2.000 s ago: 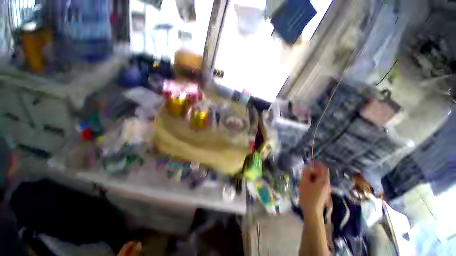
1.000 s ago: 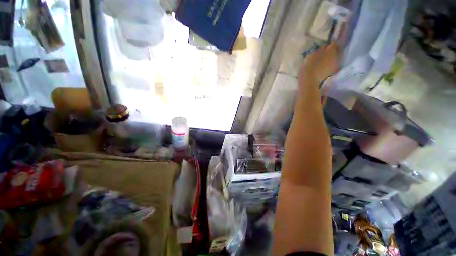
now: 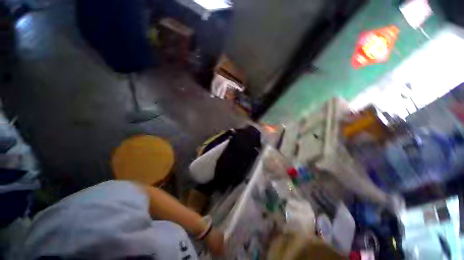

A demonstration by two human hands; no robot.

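A bare forearm comes out of a pale grey-blue sleeve (image 3: 96, 216) at the lower left, with bands at the wrist. It looks like my left arm. My left hand (image 3: 216, 242) is blurred at the bottom edge, beside the cluttered white table (image 3: 243, 200). Whether it holds anything cannot be told. My right hand is out of the picture. Black cloth (image 3: 241, 155) with a white piece (image 3: 208, 165) lies at the table's near corner.
A round yellow-orange stool (image 3: 143, 159) stands beyond the arm. A dark blue hanging shape (image 3: 114, 35) is over the grey floor. A pale cabinet (image 3: 310, 137) stands beyond the table. A red decoration (image 3: 375, 46) hangs on the green wall.
The view has swung left and tilted, from the bright window to the floor and stool. The raised right arm has left the picture. The pale sleeve and banded forearm have come in.
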